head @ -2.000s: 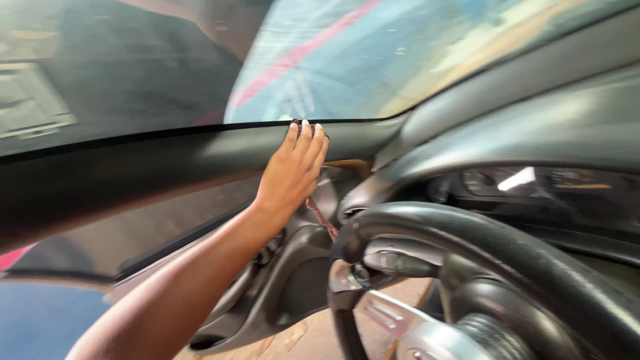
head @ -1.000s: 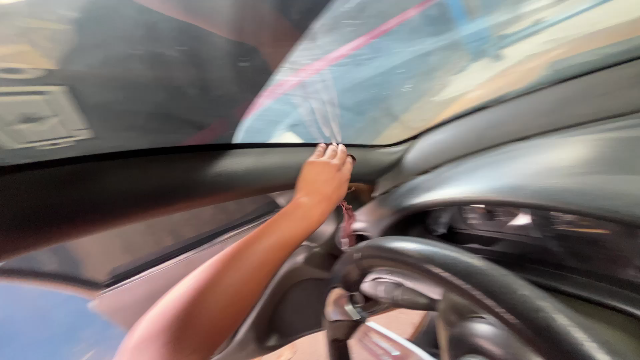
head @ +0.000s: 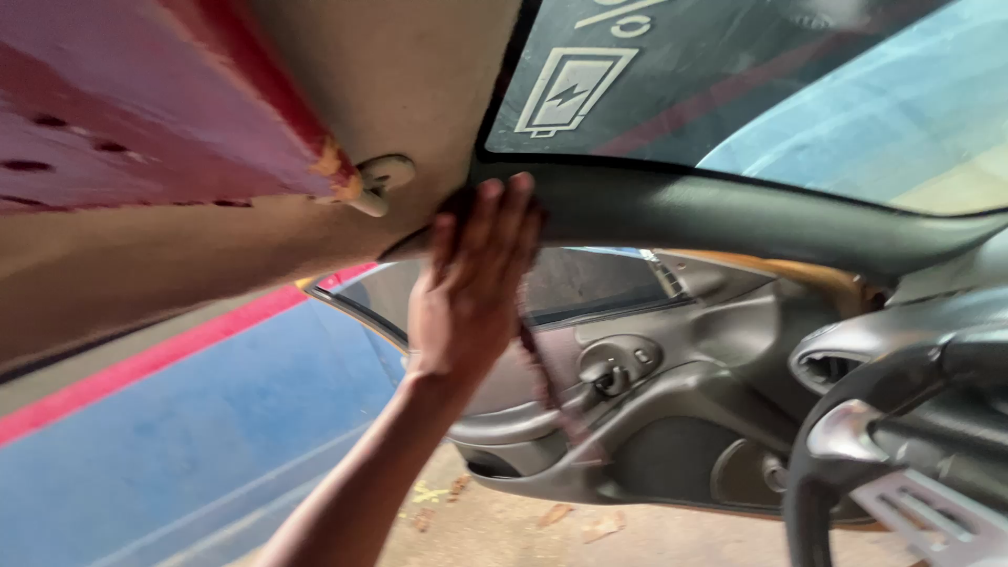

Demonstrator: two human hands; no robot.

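My left hand [head: 476, 276] presses flat, fingers pointing up, on the top end of the dark windshield pillar trim [head: 669, 205], where it meets the beige headliner. A narrow reddish-brown strip, seemingly cloth [head: 545, 378], hangs down from under my palm, blurred; the part beneath the hand is hidden. Past the strip stands the open car door, with its grey inner panel [head: 709, 386] and door handle [head: 610, 382]. My right hand is out of view.
The steering wheel [head: 811, 472] and an air vent [head: 831, 366] are at the right. A lowered sun visor [head: 157, 118] with worn red edging hangs at upper left near its clip [head: 386, 173]. The windshield [head: 748, 94] carries a battery-shaped marking.
My left hand has moved from the pillar's lower end by the dashboard up to its top by the headliner, with the reddish strip moving along. The view has swung left.
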